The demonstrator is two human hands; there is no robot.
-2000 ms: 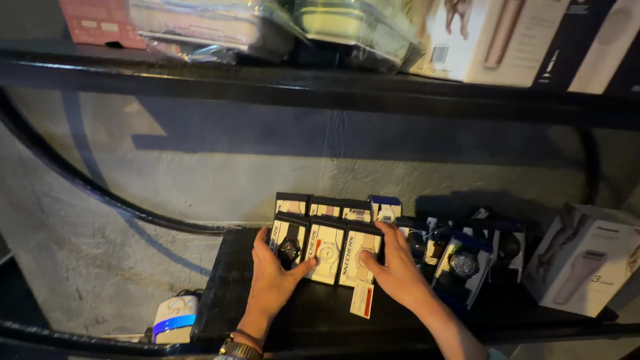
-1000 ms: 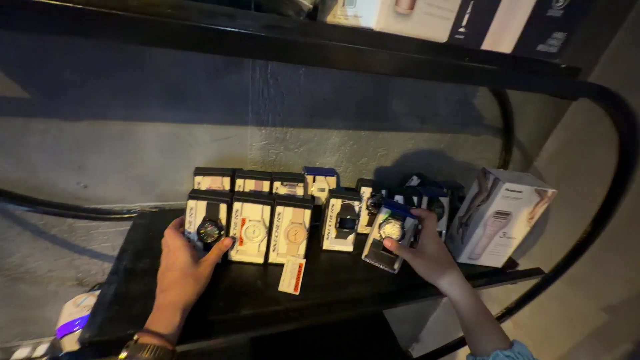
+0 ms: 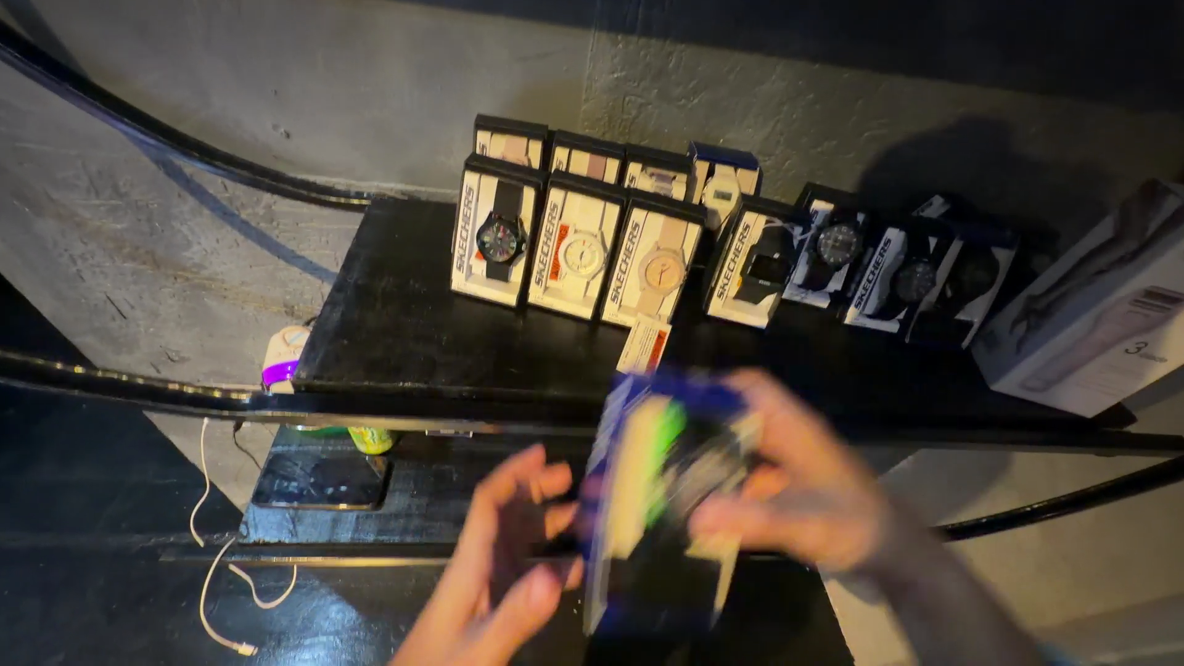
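My right hand [image 3: 795,481] grips a blurred blue watch box [image 3: 661,499] in front of the shelf's edge. Beside the box's left side is my left hand [image 3: 509,546], fingers apart; whether it touches the box is not clear. On the black shelf [image 3: 416,342] stand a Skechers box with a black watch [image 3: 495,231], one with a white watch [image 3: 575,248] and one with a beige watch [image 3: 653,264], a small tag [image 3: 644,344] at its foot. More watch boxes stand behind them. To the right are a boxed dark digital watch [image 3: 754,264] and several other boxed dark watches [image 3: 902,277].
A large white product box [image 3: 1091,314] stands at the shelf's right end. On the lower shelf lies a dark phone [image 3: 322,481], with white cables [image 3: 217,592] hanging nearby. A curved black metal rail [image 3: 185,157] runs along the left. A white and purple object [image 3: 282,361] is by the shelf's left corner.
My right hand has lifted a watch box off the shelf and brought it forward. My left hand has left the box with the black watch and come near the lifted one.
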